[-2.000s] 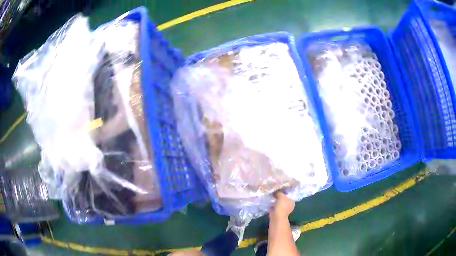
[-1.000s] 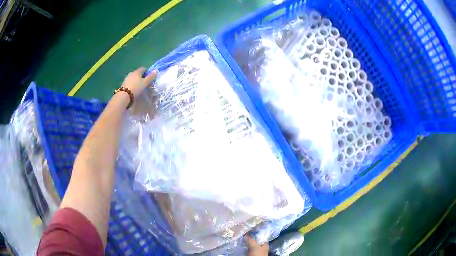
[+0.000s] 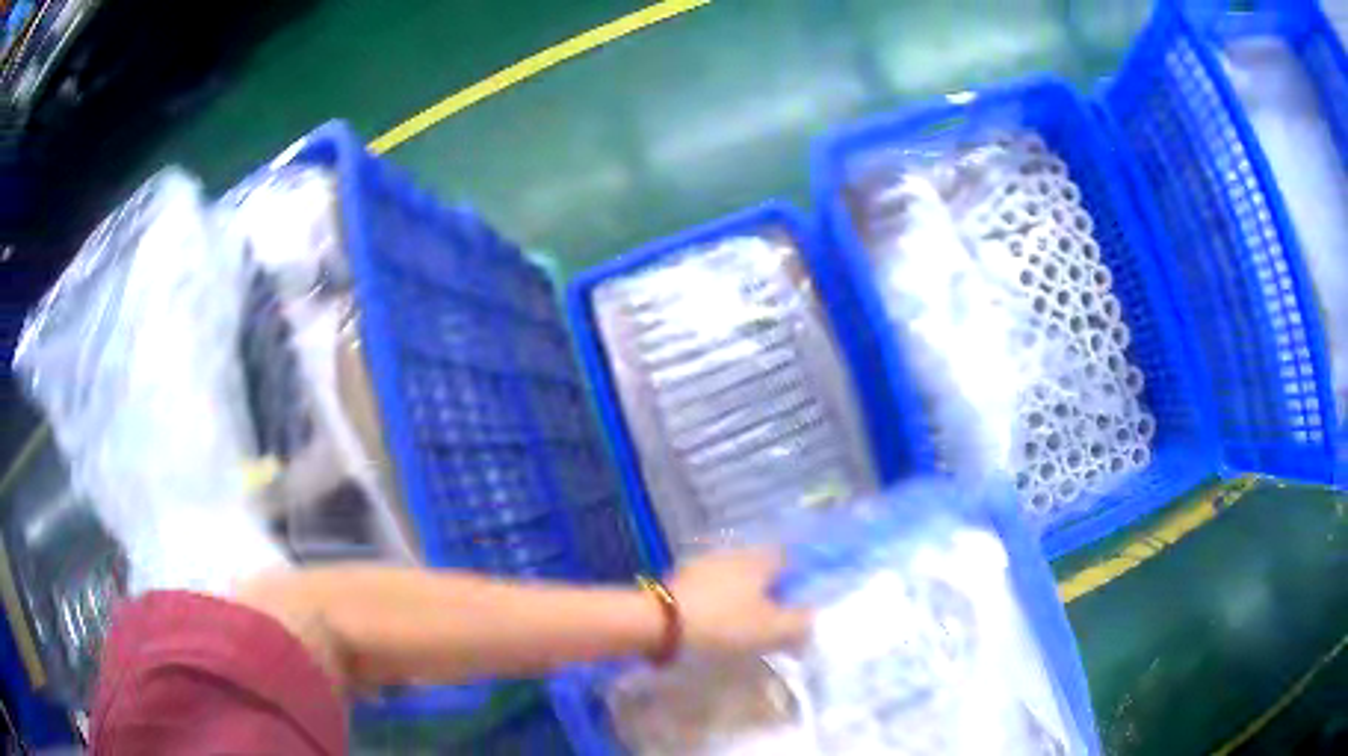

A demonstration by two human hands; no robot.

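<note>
My left hand (image 3: 739,598), blurred, reaches in from the left and grips the upper left edge of a blue plastic crate (image 3: 1042,606) at the bottom. This crate is tilted and holds white parts under a clear plastic bag (image 3: 924,650); its lower part is cut off by the picture's edge. Behind it a lower blue crate (image 3: 614,399) stands on the floor, with silvery layered parts (image 3: 739,399) in rows under film. My right hand is not in view.
On the left stands a taller blue crate stack (image 3: 481,399) with a heaped clear plastic liner (image 3: 141,369). On the right, a blue crate (image 3: 961,111) holds white tubular parts (image 3: 1057,296). Another blue crate (image 3: 1227,251) stands beyond it. Yellow lines (image 3: 532,67) mark the green floor.
The crate of white parts has come off the lower crate towards me, uncovering the silvery rows. My left hand has moved with it; my right hand has left the view.
</note>
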